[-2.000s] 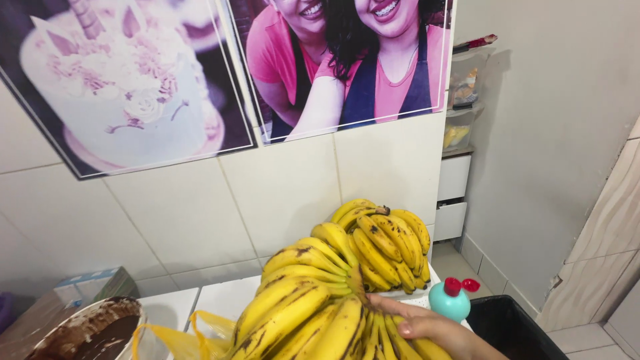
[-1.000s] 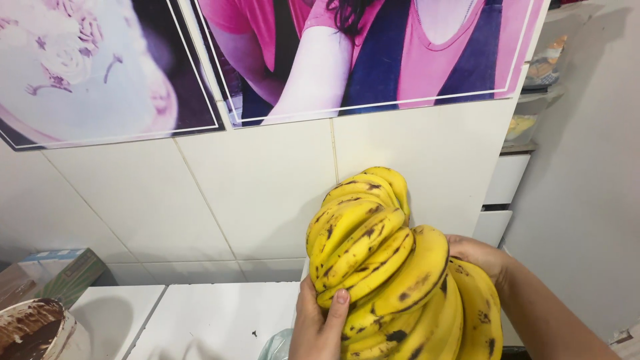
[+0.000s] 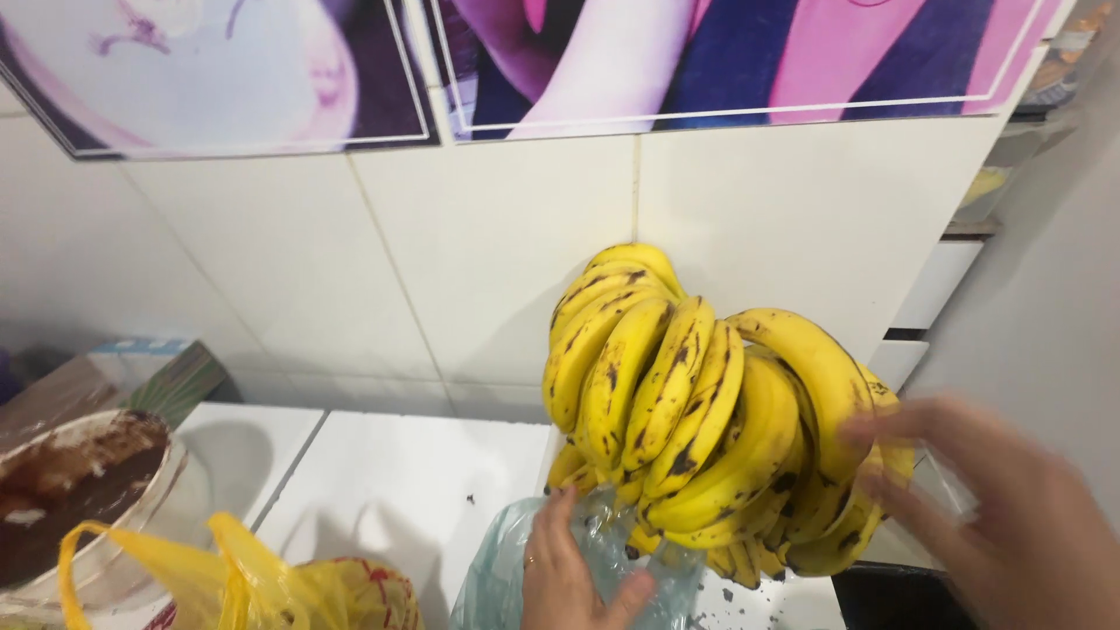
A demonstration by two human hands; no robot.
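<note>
Bunches of ripe bananas (image 3: pixel 682 402) with dark spots are piled on the white surface against the tiled wall. My left hand (image 3: pixel 569 573), fingers apart, is at the lower left of the pile, over a translucent greenish plastic bag (image 3: pixel 499 560) that lies partly against the bananas. Whether its fingers grip the bag cannot be told. Blurred by motion, my right hand (image 3: pixel 980 499) is at the right side of the pile with thumb and fingers apart, its fingertips at or near the outer bananas.
A tub with brown residue (image 3: pixel 188 481) stands at the left, near a yellow plastic bag (image 3: pixel 262 586). Behind the tub is a box (image 3: pixel 179 376). A black container (image 3: pixel 910 599) sits at lower right, below shelves (image 3: pixel 941 284). Posters (image 3: pixel 735 61) hang on the wall.
The bananas now rest farther back, against the wall. My left hand has left the bananas' side for the plastic bag, and my right hand has come round to their outer right side.
</note>
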